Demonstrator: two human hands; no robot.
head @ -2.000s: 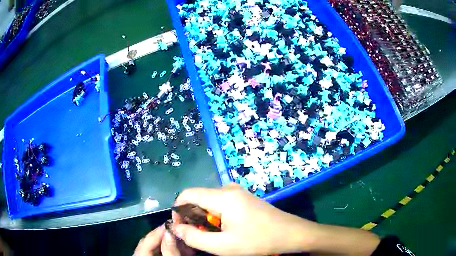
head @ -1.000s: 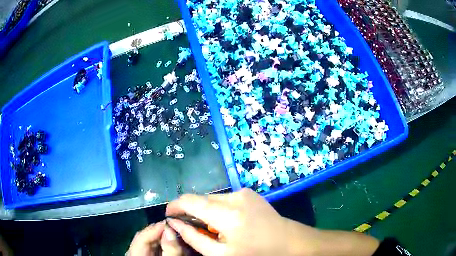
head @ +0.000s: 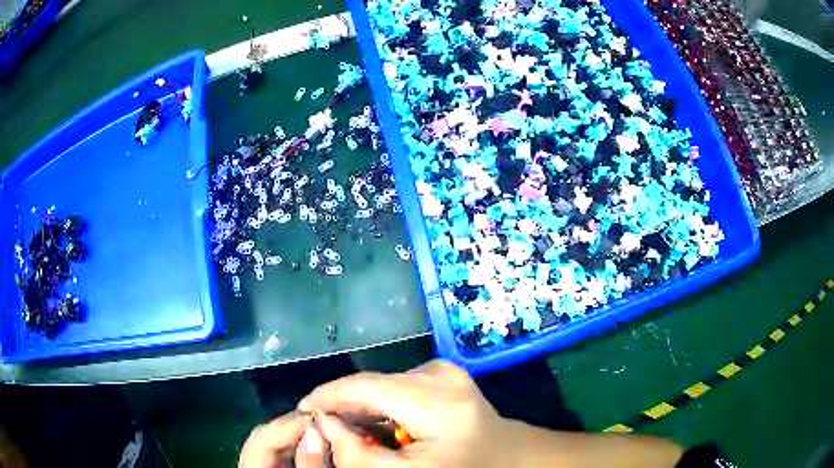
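My right hand (head: pixel 411 416) is closed around a utility knife (head: pixel 400 434), of which a small orange and dark part shows between the fingers. My left hand (head: pixel 291 443) is at the bottom edge, partly cut off, its fingertips pinched against my right fingertips. A tiny dark piece (head: pixel 313 421) shows at the pinched fingertips; its shape is mostly hidden. The blade cannot be made out. Both hands are just off the near edge of the bench (head: pixel 366 345).
A large blue bin (head: pixel 585 322) holds turquoise, white, black and pink pieces. A shallow blue tray (head: pixel 137 228) holds dark clusters. Clear plates (head: pixel 274 206) lie scattered between them. A clear tray of dark red parts (head: pixel 745 101) is at the right. Yellow-black floor tape (head: pixel 700 388) runs lower right.
The bench and bins have shifted up and slightly right in the view. My hands stay together near the bottom, and less of the knife shows than at first.
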